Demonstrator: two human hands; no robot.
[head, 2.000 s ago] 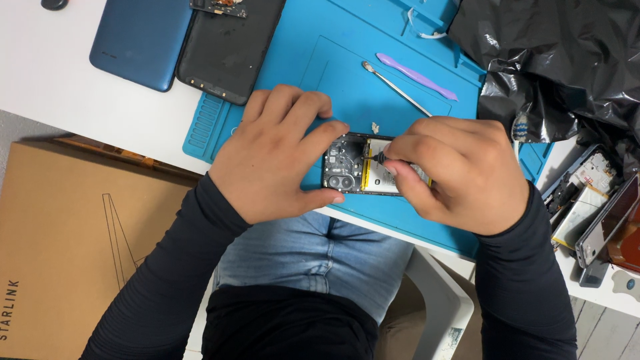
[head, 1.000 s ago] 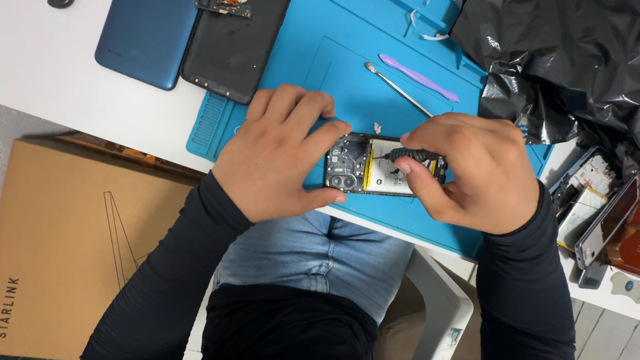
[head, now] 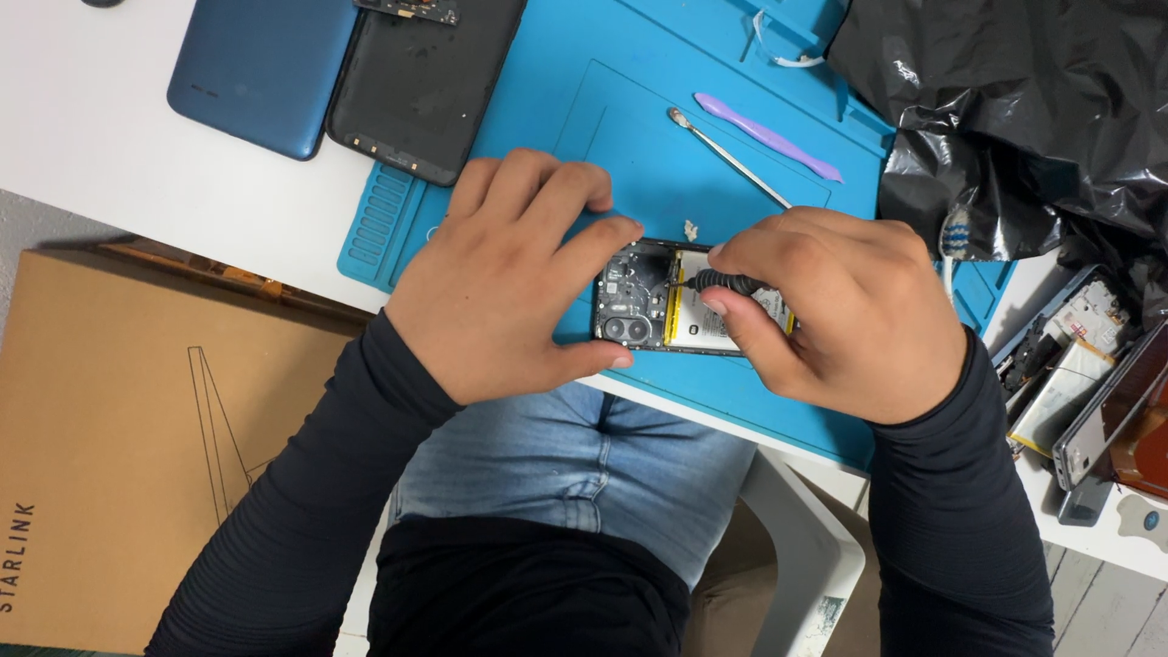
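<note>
An opened smartphone [head: 630, 297] lies near the front edge of a blue silicone repair mat [head: 538, 91], its camera module and white battery [head: 707, 315] exposed. My left hand [head: 520, 274] grips the phone's left end between thumb and fingers. Between the thumb and fingers of my right hand [head: 839, 310] is a small dark screwdriver [head: 725, 282], held low over the phone, its tip by the battery's yellow edge. Whether the tip touches a screw cannot be told. A metal spatula tool [head: 730, 160] and a purple plastic spudger [head: 766, 137] lie beyond my right hand.
A blue phone back cover [head: 260, 73] and a black phone shell [head: 420, 91] lie at the upper left. Black plastic bags [head: 1022, 100] cover the upper right, with a toothbrush [head: 954, 237] and phone parts [head: 1063, 392] nearby. A cardboard box [head: 109, 411] stands at the lower left.
My right hand has shifted slightly with the screwdriver, whose dark handle was mostly hidden two seconds ago. My left hand remains on the phone.
</note>
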